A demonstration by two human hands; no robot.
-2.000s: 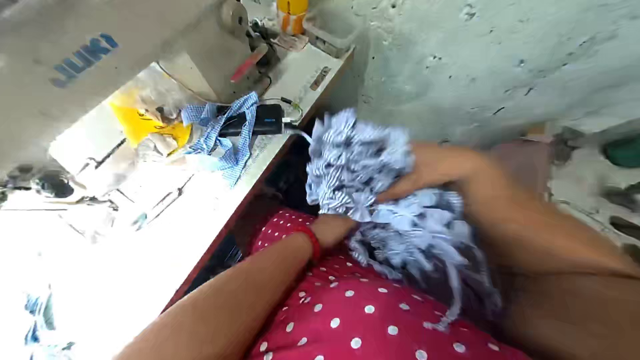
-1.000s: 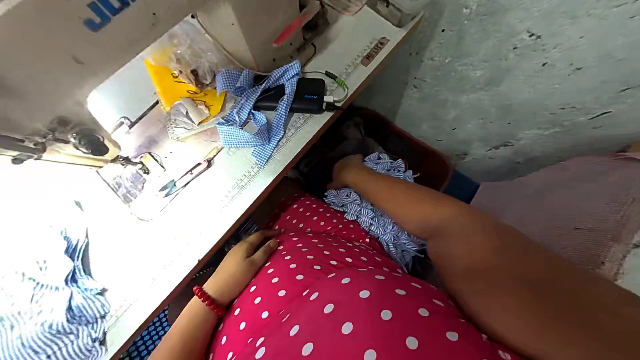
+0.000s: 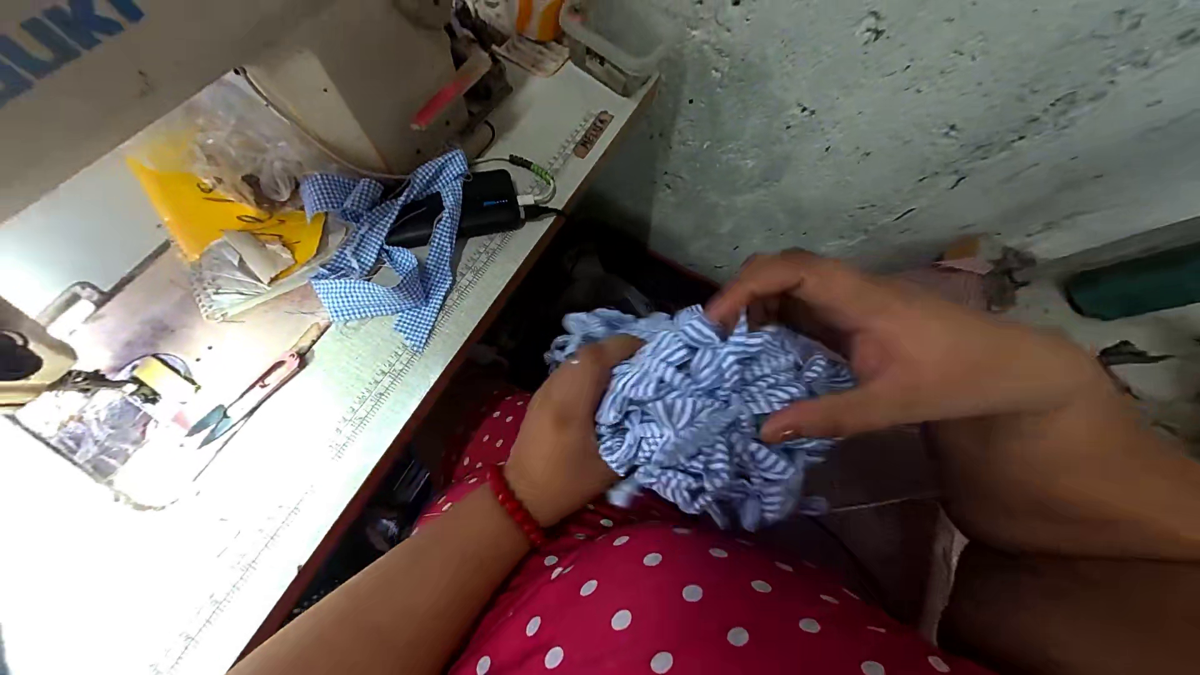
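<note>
A bunched mass of blue-and-white striped ruffled fabric strips [image 3: 703,412] is held above my lap, over the polka-dot cloth I wear. My left hand [image 3: 567,431], with a red beaded bracelet at the wrist, grips the bunch from its left side, its fingers partly hidden by the fabric. On the right and upper side, my right hand [image 3: 844,347] has its thumb and fingers spread around the bunch, fingertips on the strips; it is slightly blurred.
To the left stands a white sewing table [image 3: 394,394] with a JUKI sewing machine [image 3: 309,84]. Blue checked fabric strips [image 3: 403,253] lie by a black power bank [image 3: 483,206], near a yellow packet [image 3: 225,211] and thread snips [image 3: 253,394]. A rough wall [image 3: 844,122] rises ahead.
A second ago my right hand was down with the bunch beside the table and my left hand rested on my lap. Now the bunch is raised over my lap, with both hands on it.
</note>
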